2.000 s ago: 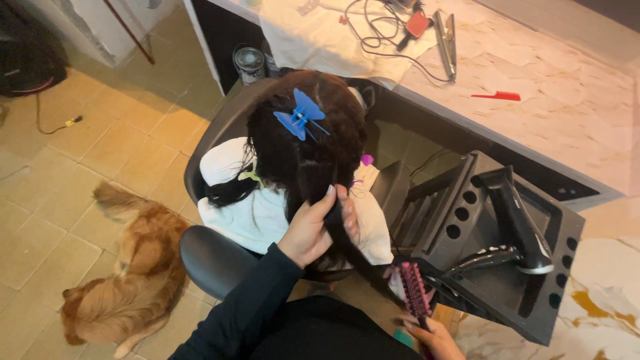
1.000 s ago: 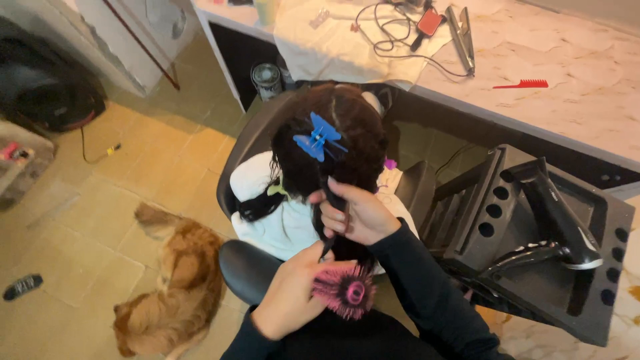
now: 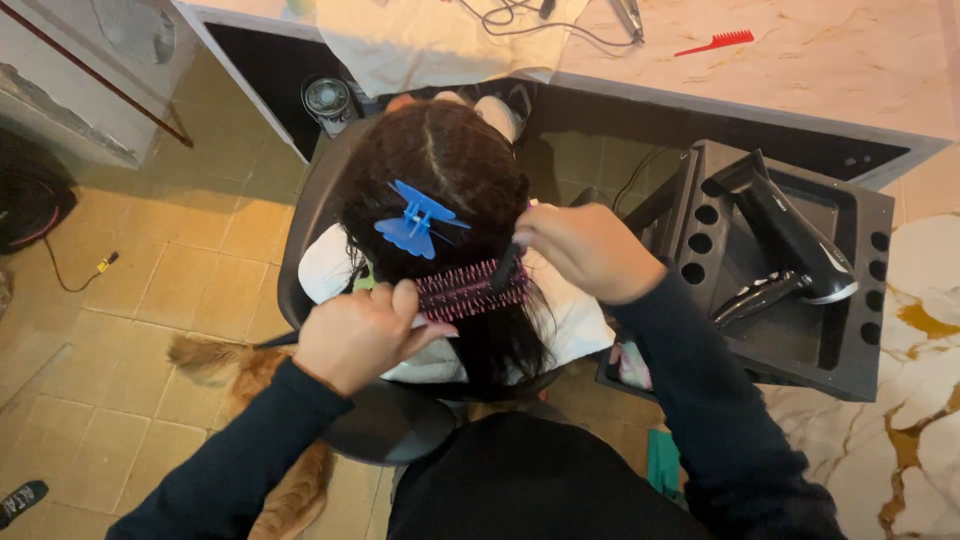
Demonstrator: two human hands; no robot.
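Note:
A person with long dark hair sits facing away, a white towel over the shoulders. A blue claw clip holds hair at the back of the head. Below it, a round brush with pink bristles lies sideways across the hair. My left hand is closed around its handle, whose dark end sticks out to the left. My right hand pinches a narrow black thing over the brush's right end; whether it is a lock of hair or a tool is unclear. Loose hair hangs below the brush.
A black hair dryer lies on the black trolley at the right. The counter ahead bears a red comb, a cloth and a corded tool. A brown dog lies on the floor, partly behind my left arm.
The brush was in my right hand at first, then in my left hand below the hair; now it lies across the hair. My right hand has moved to the brush's right end. The view is closer.

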